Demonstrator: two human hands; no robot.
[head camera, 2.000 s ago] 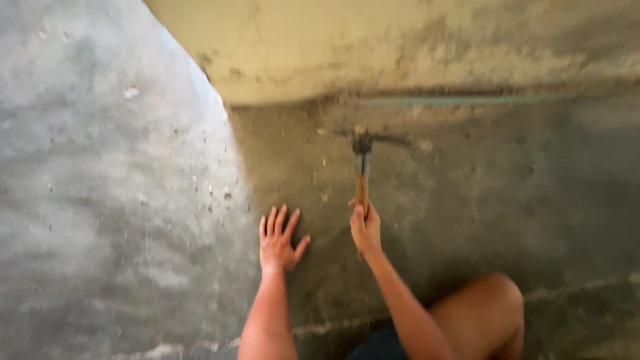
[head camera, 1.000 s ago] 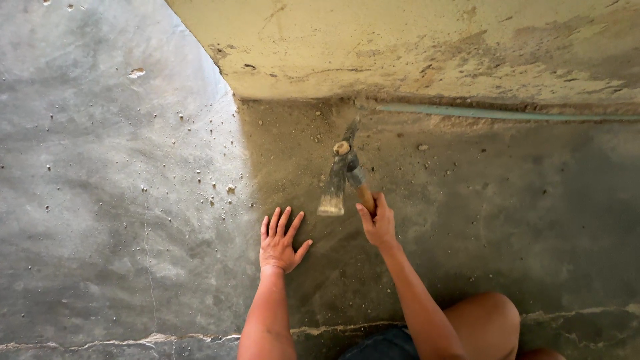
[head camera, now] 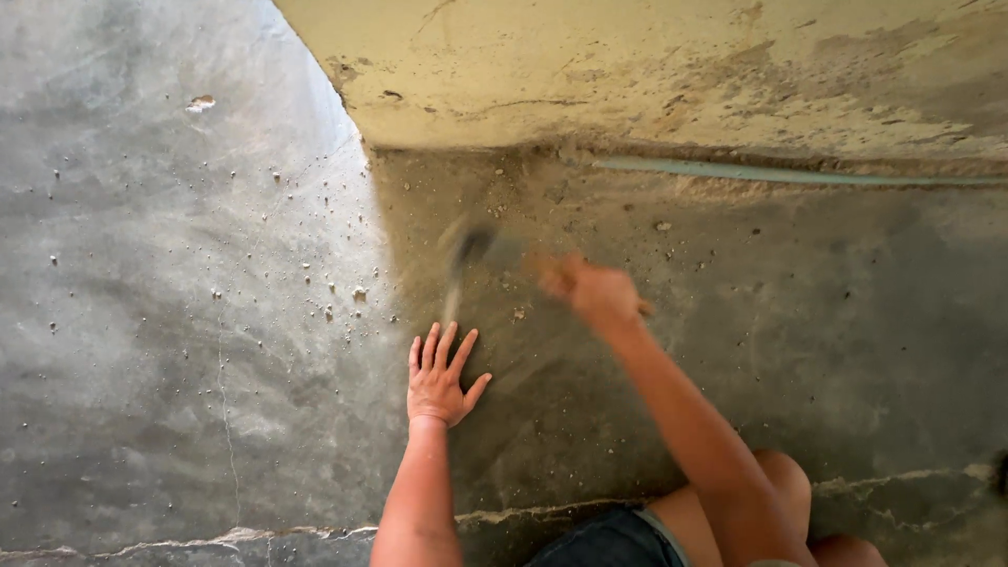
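My right hand (head camera: 594, 291) grips the wooden handle of a pick-like hand tool. The tool's metal head (head camera: 475, 242) is a motion blur to the left of that hand, above the fingertips of my left hand. My left hand (head camera: 441, 386) lies on the concrete floor, palm down with fingers spread, holding nothing. A pale green pipe (head camera: 732, 171) runs along the foot of the yellow wall (head camera: 551, 71), in a rough groove at the floor's edge. How far the tool's head is from the floor I cannot tell.
Small crumbs of debris (head camera: 360, 294) are scattered over the grey concrete floor (head camera: 142, 409). A long crack (head camera: 236, 536) crosses the floor near my bent legs. The wall's corner stands at the upper left, where brighter floor begins.
My right hand has moved up, and the tool has swung so that its handle points left. My left hand has stayed on the floor in about the same place.
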